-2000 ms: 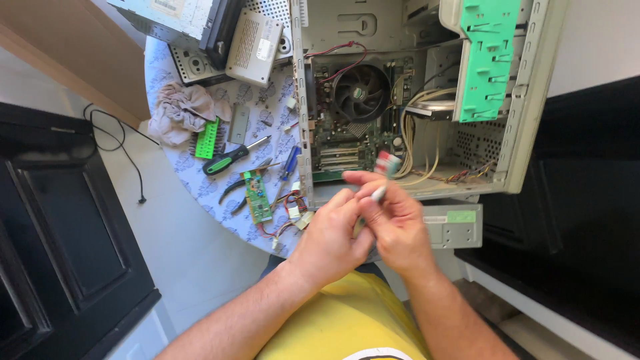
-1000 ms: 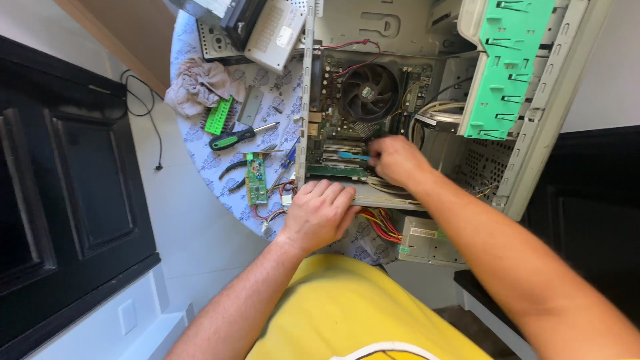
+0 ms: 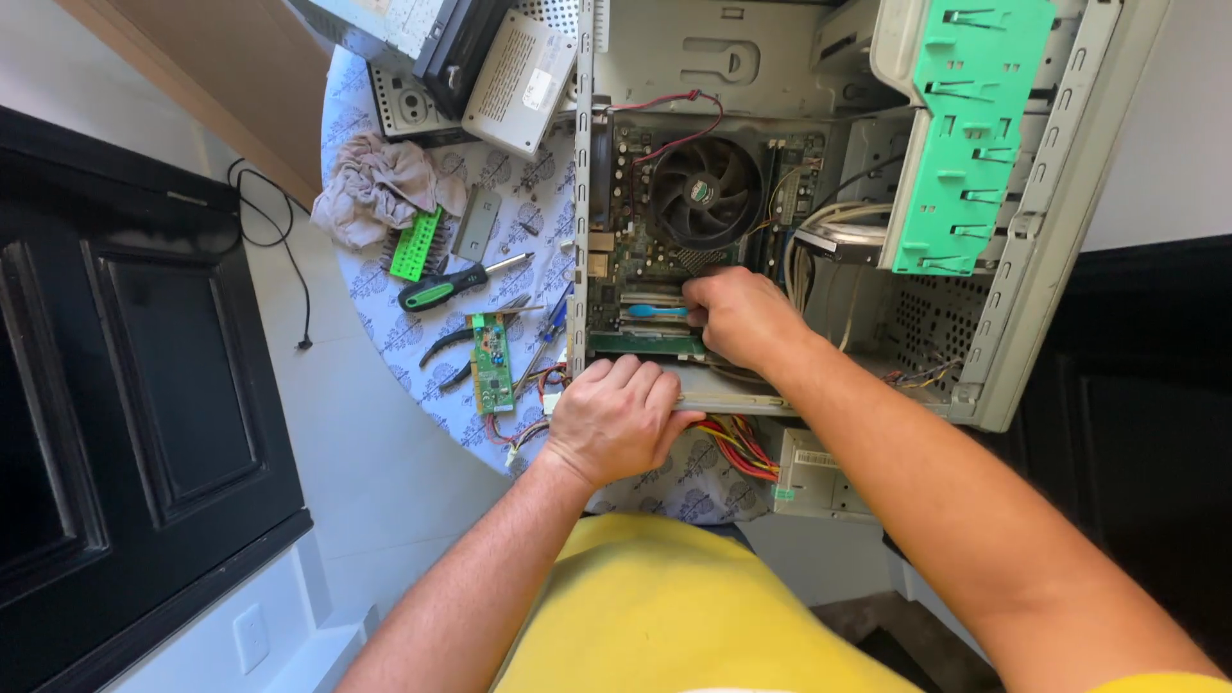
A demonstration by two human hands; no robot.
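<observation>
My right hand (image 3: 741, 313) is inside the open computer tower, its fingers closed on a blue-headed tool (image 3: 656, 311), perhaps a small brush. The blue end lies over the expansion slots of the motherboard (image 3: 616, 289), just below the black CPU cooler fan (image 3: 705, 192). A green card (image 3: 645, 344) sits in a slot nearer to me. My left hand (image 3: 621, 414) grips the near metal edge of the computer case (image 3: 741, 403), fingers over the rim and thumb along its outer side.
On the round table's patterned cloth (image 3: 361, 308) lie a green-black screwdriver (image 3: 448, 287), black-handled pliers (image 3: 448, 342), a loose circuit board (image 3: 493, 366), a crumpled rag (image 3: 371, 192) and a drive (image 3: 520, 82). A power supply (image 3: 818, 472) with coloured wires stands by the case's near edge.
Two seconds ago both hands were together in front of the case. Since then my left hand has moved onto the case edge and my right hand into the case.
</observation>
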